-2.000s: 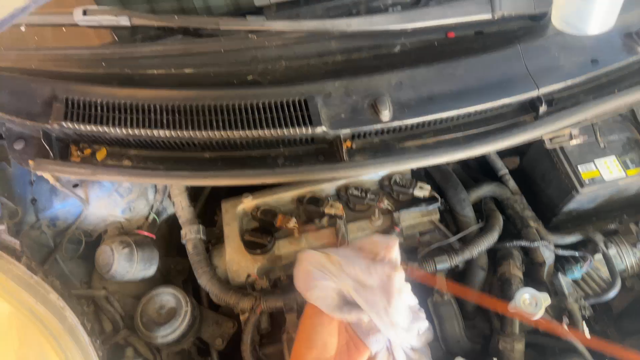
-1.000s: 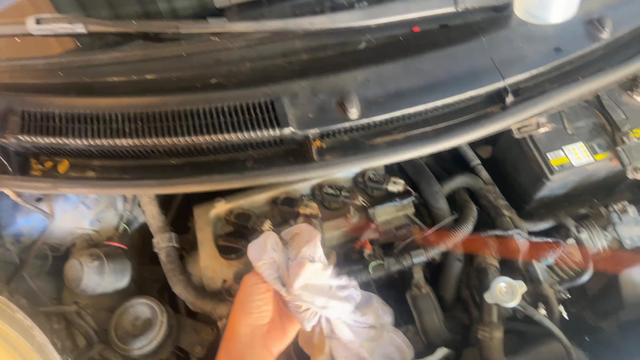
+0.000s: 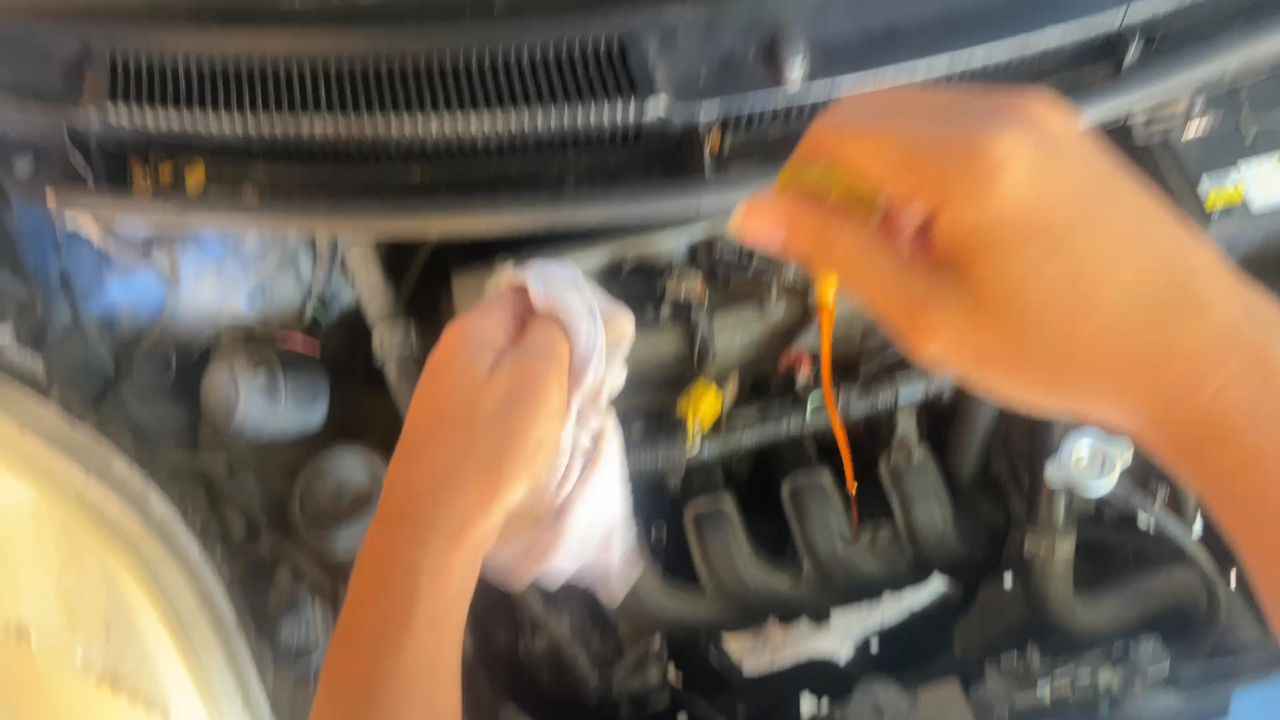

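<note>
My left hand [image 3: 490, 400] is closed around a crumpled white cloth [image 3: 590, 480], over the left part of the car engine [image 3: 650, 350]. My right hand [image 3: 1000, 240] is raised over the engine's right side, fingers curled around a blurred yellowish piece [image 3: 825, 185]. A thin, slightly bent orange strip [image 3: 833, 380] hangs beneath those fingers, pointing down toward the black intake manifold [image 3: 820, 530]; blur hides how it joins the held piece. Between the hands, a small yellow part [image 3: 700, 405] shows at the engine's front.
Along the top runs the black cowl with its slotted grille [image 3: 370, 85]. A round metal cap [image 3: 1090, 462] and hoses lie at right, near part of the battery [image 3: 1240, 200]. Reservoirs [image 3: 265, 395] stand at left, beside a pale curved headlight-like edge [image 3: 120, 560].
My right hand has come into view, raised over the engine. My left hand still holds the cloth. The long orange-red streak seen earlier at right no longer shows there. The view has shifted.
</note>
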